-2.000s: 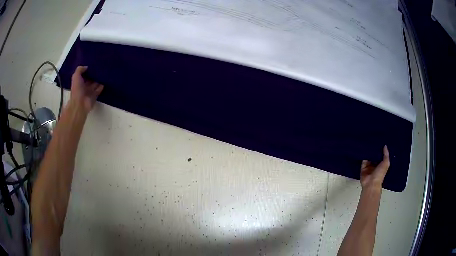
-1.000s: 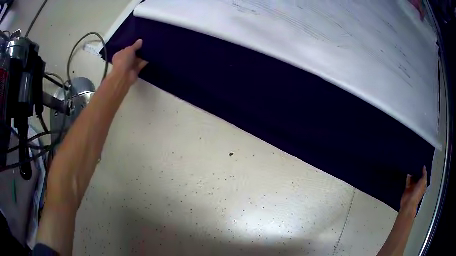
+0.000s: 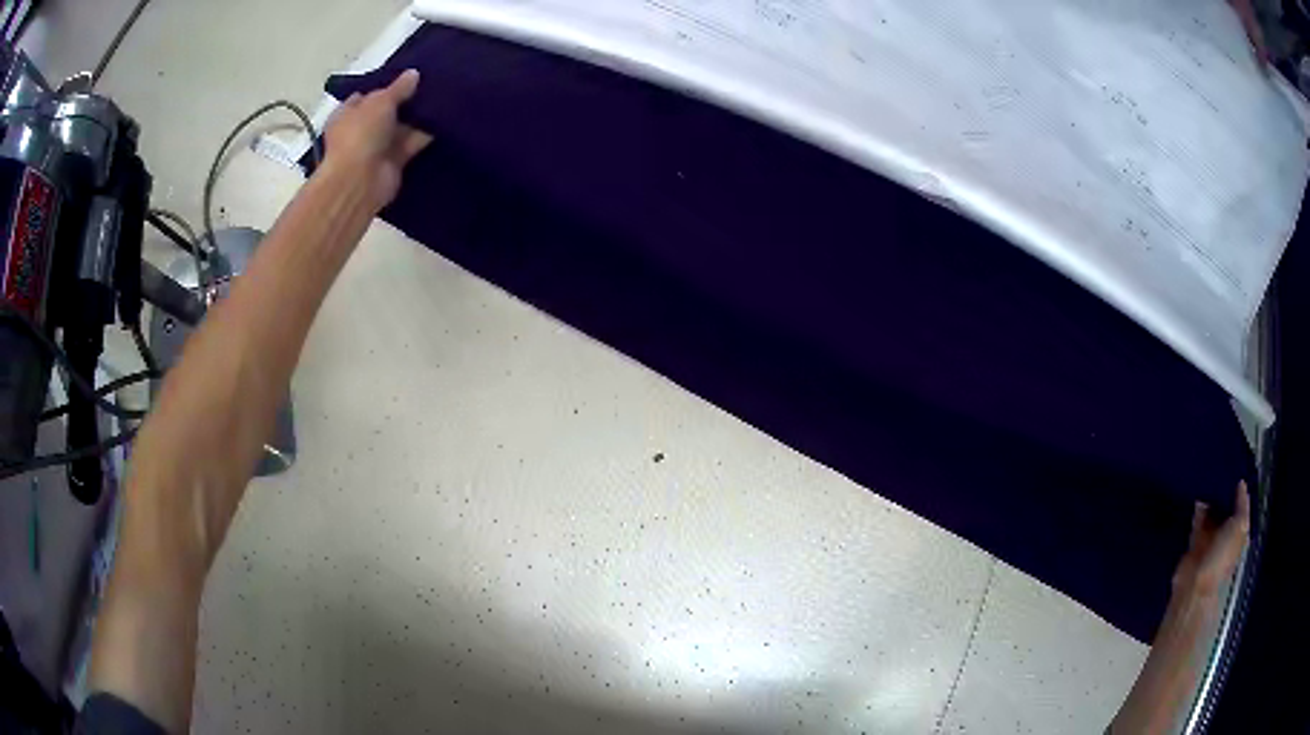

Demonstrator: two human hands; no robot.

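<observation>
A wide dark navy-purple fabric lay lies diagonally across the table, its near edge held at both ends. White marker paper with thin printed lines covers its far part, with a raised, curled front edge. My left hand grips the fabric near its left end, thumb on top and fingers partly hidden. My right hand is at the right end by the table's rim, thumb and a fingertip showing, the other fingers hidden by the fabric.
At the left stands an upright cutting machine with a silver-black motor and red label. Its round metal base is partly behind my left forearm. A thin cable loops beside it. The pale speckled table has a metal rim at right.
The view has shifted, bringing the machine further in at left. The fabric's left end has lifted or folded slightly, and more dark fabric shows in front of the paper. Both hands remain on the fabric.
</observation>
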